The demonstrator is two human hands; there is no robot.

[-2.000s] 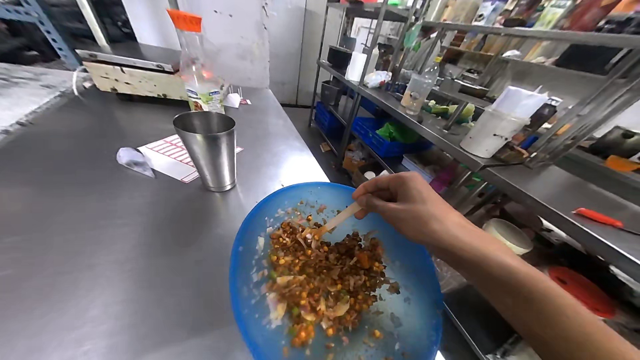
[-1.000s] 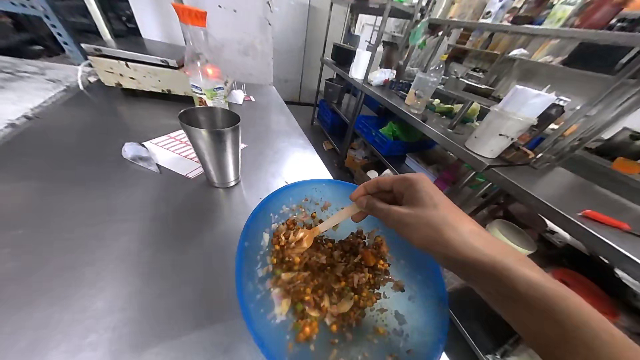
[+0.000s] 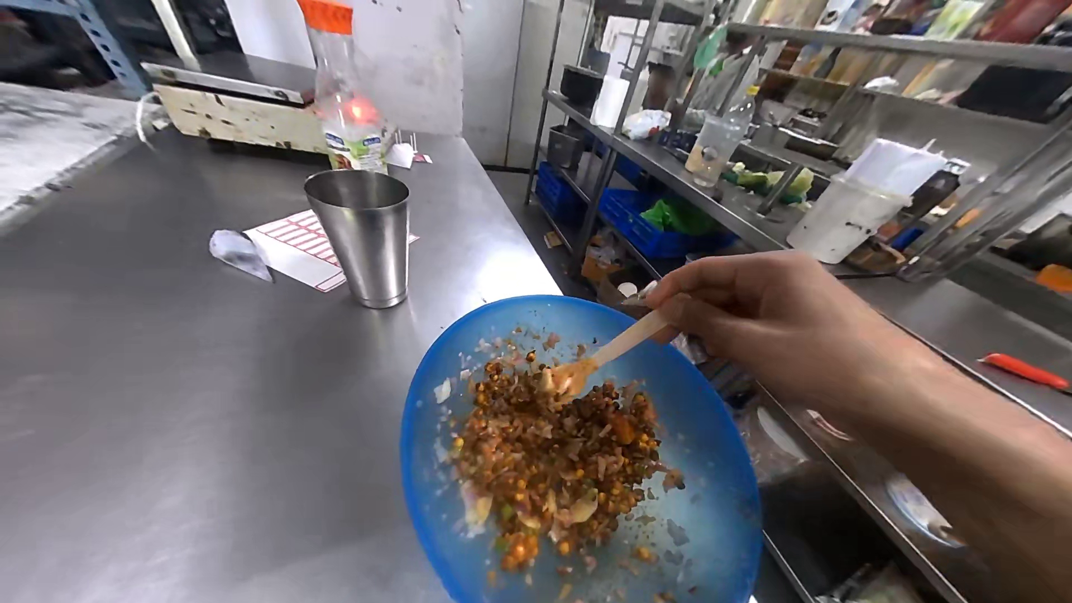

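Note:
My right hand [image 3: 754,314] grips the handle of a pale spoon [image 3: 628,339] over the upper right rim of a blue plastic bowl [image 3: 703,452]. The spoon's head rests in a chopped, brown-orange food mixture [image 3: 561,461] with bits of onion. The bowl is tilted toward me beside the edge of the steel table. My left hand is out of view. A steel tumbler [image 3: 368,239] stands on the table up and left of the bowl, partly over a red-and-white printed paper [image 3: 293,247].
A crumpled clear plastic piece [image 3: 240,254] lies by the paper on the steel table [image 3: 167,402]. Behind stand an orange-capped bottle [image 3: 339,92] and a scale [image 3: 234,100]. On the right, metal shelving holds a white bucket [image 3: 846,218], with a blue crate [image 3: 645,226] below; a red-handled tool [image 3: 1026,368] lies nearer.
The spoon's head has shifted within the food mixture, staying in my right hand. The tumbler and paper have kept their places on the table.

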